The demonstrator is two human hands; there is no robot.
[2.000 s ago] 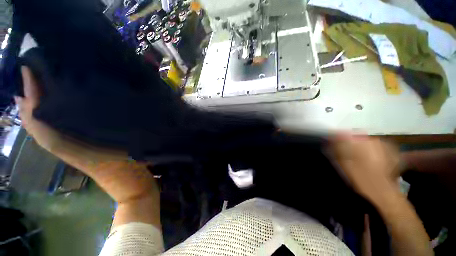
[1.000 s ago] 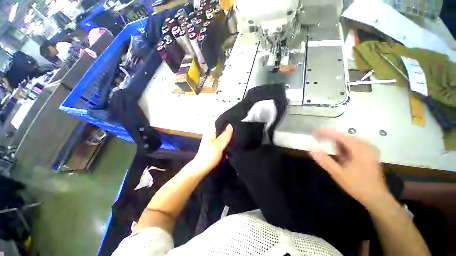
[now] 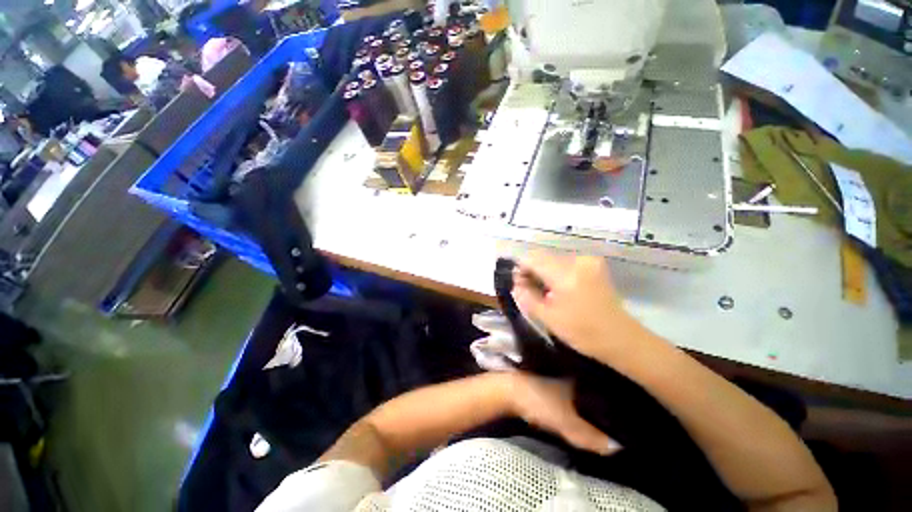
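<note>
Dark trousers (image 3: 610, 400) lie over my lap and hang at the table's front edge, with white lining (image 3: 495, 340) showing at the left of the held part. My right hand (image 3: 572, 300) grips the dark waistband edge (image 3: 506, 283) just in front of the machine. My left hand (image 3: 562, 408) lies lower on the dark cloth, fingers pointing right; whether it grips the cloth cannot be told. The work clamp (image 3: 590, 150) stands over the silver feed plate (image 3: 600, 200), with no trousers under it.
White machine head (image 3: 585, 40) above the plate. Thread spools (image 3: 420, 85) and a yellow and black box (image 3: 400, 155) at left. Blue crate (image 3: 180, 215) with dark garments further left. Olive garment (image 3: 800, 150), yellow ruler (image 3: 853, 272) and a white stick (image 3: 790, 209) at right. Dark garments (image 3: 330, 385) below left.
The trousers have swung from the left down to my lap. My right hand has moved left and taken hold of the waistband edge; my left hand has moved down and right from it.
</note>
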